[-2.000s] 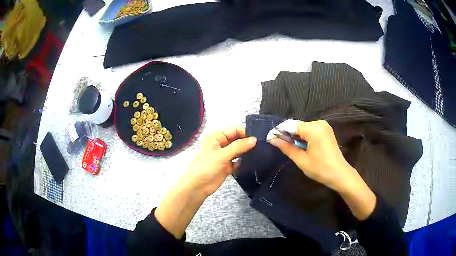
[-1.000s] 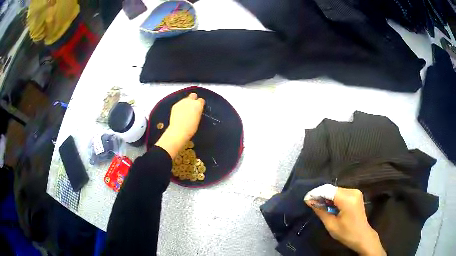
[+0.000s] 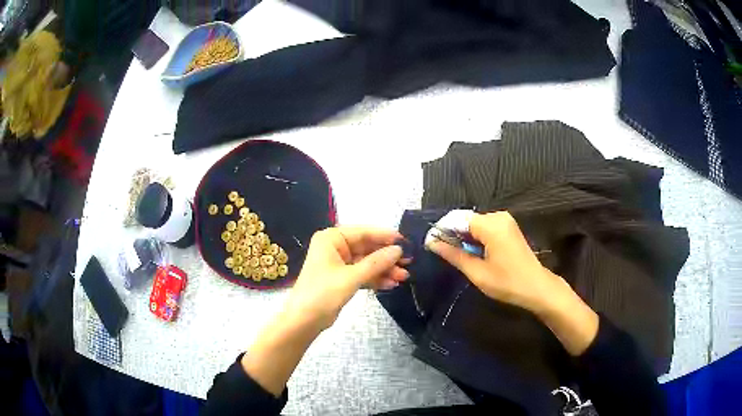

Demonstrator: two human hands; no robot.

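Dark trousers [image 3: 569,211] lie bunched at the right, pinstriped brown-black side up, with a navy waistband end [image 3: 416,223] at their left. My left hand [image 3: 338,272] is at the left edge of the waistband end, thumb and index fingertips close together; a small dark bit shows between them, too small to tell if it is cloth or a button. My right hand [image 3: 512,260] is closed around snips with a blue grip [image 3: 472,248], its fingertips with a white wrap [image 3: 452,223] over the waistband end. A thin needle-like sliver shows there. Pale stitches mark the navy cloth below.
A round black dish [image 3: 305,183] with a dark red rim holds gold buttons [image 3: 254,248] and thin slivers. Left of it are a white jar [image 3: 175,221], red tin [image 3: 168,292] and black phone [image 3: 103,296]. A blue bowl [image 3: 177,65] and black garment [image 3: 277,93] lie beyond.
My left hand has come back from the button dish to the waistband end. My right hand still holds the snips over the trousers. The camera view has shifted.
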